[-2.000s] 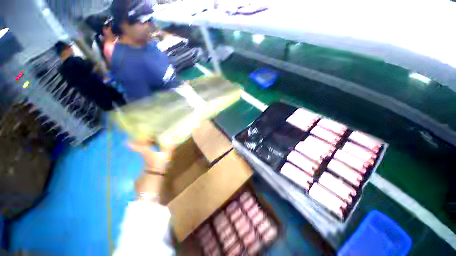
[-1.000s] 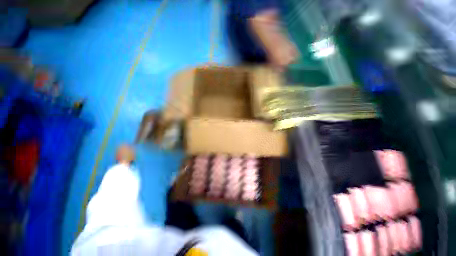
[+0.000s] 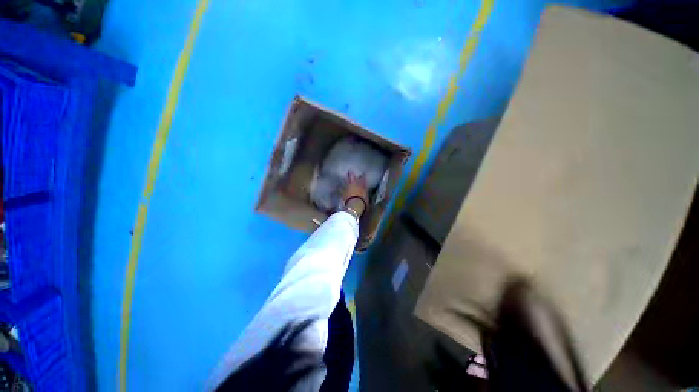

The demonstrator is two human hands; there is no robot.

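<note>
A small open brown carton [image 3: 277, 200] stands on the blue floor. Inside lies a whitish, crumpled bundle that looks like clear plastic [image 3: 351, 158]. My left hand [image 3: 356, 190], with a dark band at the wrist and a white sleeve, reaches down into this carton. Its fingers look spread over the near side of the bundle; the hand is small and blurred, and no grip on the plastic shows. My right hand is not in view.
A large brown carton flap [image 3: 567, 176] fills the right side. Below it are a dark blurred shape [image 3: 529, 329] and a sliver of pink [image 3: 477, 367]. Stacked blue containers [image 3: 38, 191] line the left edge. Yellow lines [image 3: 146, 184] cross the floor.
The view has swung down to the floor. My left hand has moved into the small carton. The yellow-green bundle, the bench and the working tray have left the view; the large carton now looks much nearer.
</note>
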